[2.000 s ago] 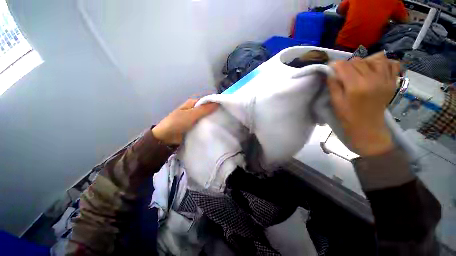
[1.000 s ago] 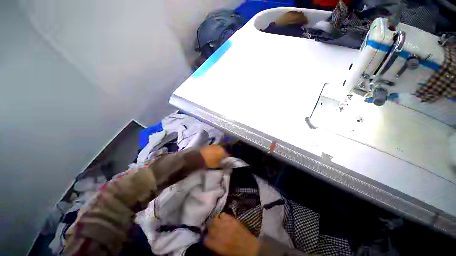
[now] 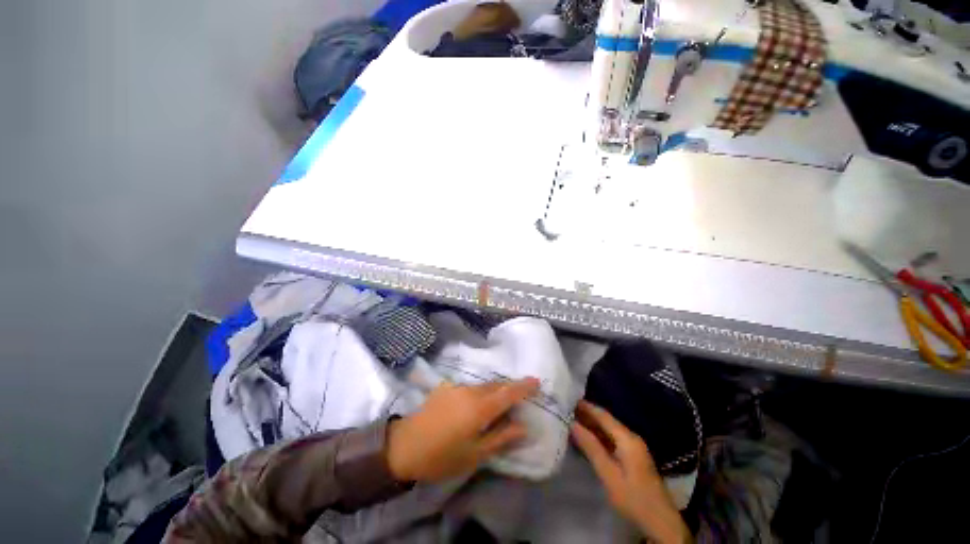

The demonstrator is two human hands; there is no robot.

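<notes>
A bulky pale grey-white fabric (image 3: 527,351) with dark seam lines lies in the lap, below the table's front edge. My left hand (image 3: 457,430) rests on it, fingers pointing right over a seam. My right hand (image 3: 625,468) is at the fabric's right edge, fingers at its rim; whether it grips is unclear. Navy fabric (image 3: 638,398) with a checked edge lies right of the pale cloth. A small striped or checked part (image 3: 399,332) shows to the left.
The white machine table (image 3: 425,181) has a measuring strip (image 3: 638,329) along its front edge. The sewing machine (image 3: 681,74) stands behind, draped with plaid cloth (image 3: 779,69). Scissors (image 3: 931,313) lie at the right. More cloth lies beyond the table and at lower left.
The view has shifted right, bringing the scissors and control panel in. The cloth has gone from held up at table height to the lap. Both hands are now closer together on the pale cloth.
</notes>
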